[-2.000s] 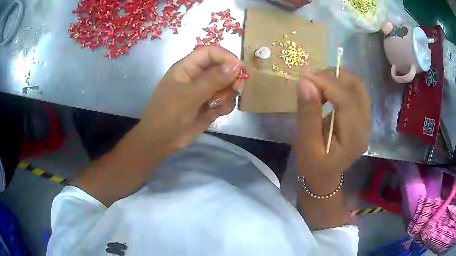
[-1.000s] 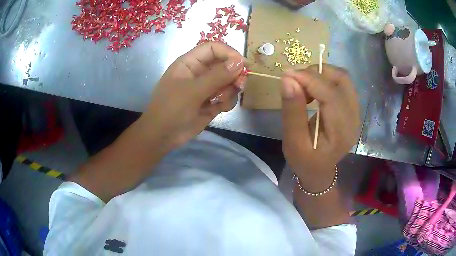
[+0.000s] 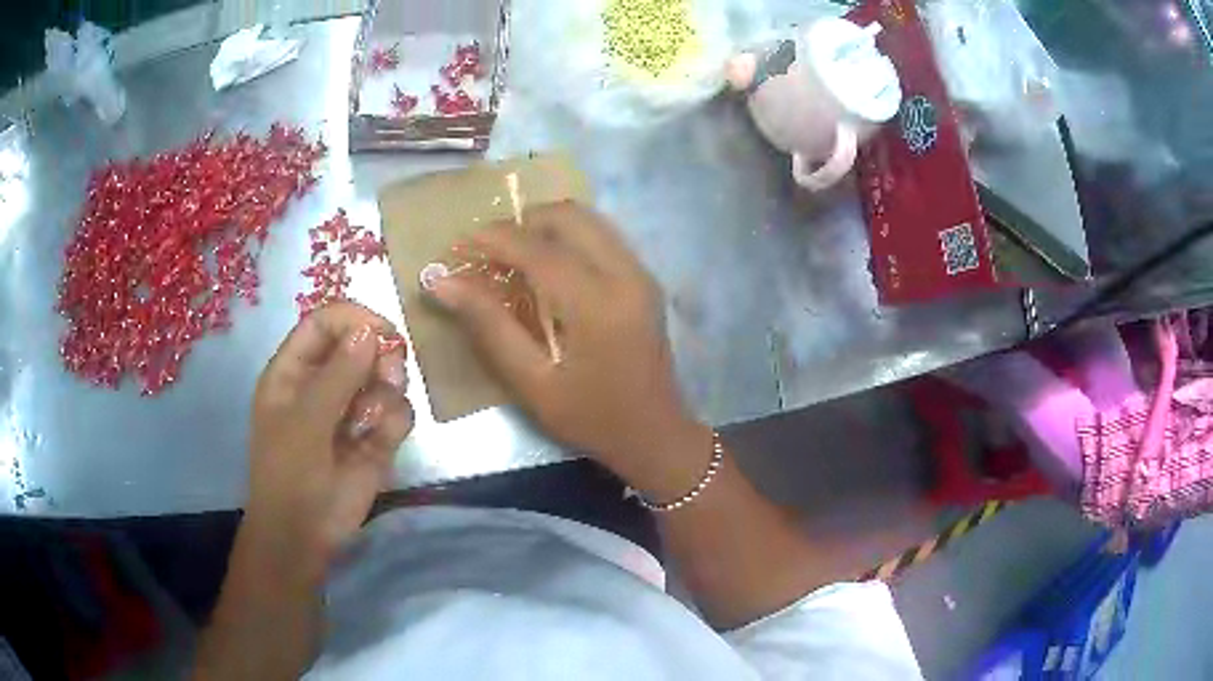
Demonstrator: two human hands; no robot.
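Observation:
My left hand [image 3: 326, 412] pinches a small red part [image 3: 389, 343] between thumb and fingertips, left of the tan board [image 3: 466, 366]. My right hand [image 3: 572, 333] is over the board, blurred, with a pale cotton swab [image 3: 516, 197] held between its fingers. Its thumb and index finger are close to the white glue dab [image 3: 434, 275]; whether they hold a thinner stick is too blurred to tell. The gold bits on the board are mostly hidden by the right hand.
A large red-part pile [image 3: 153, 260] and a smaller group [image 3: 339, 253] lie left of the board. Behind are a box [image 3: 426, 131] with red parts and a bag of gold bits [image 3: 649, 37]. A pink mug [image 3: 805, 109] and red carton [image 3: 918, 200] are at right.
The view has shifted, bringing the parts box into sight. My right hand has moved from the red part to the glue dab. My left hand still pinches the red part.

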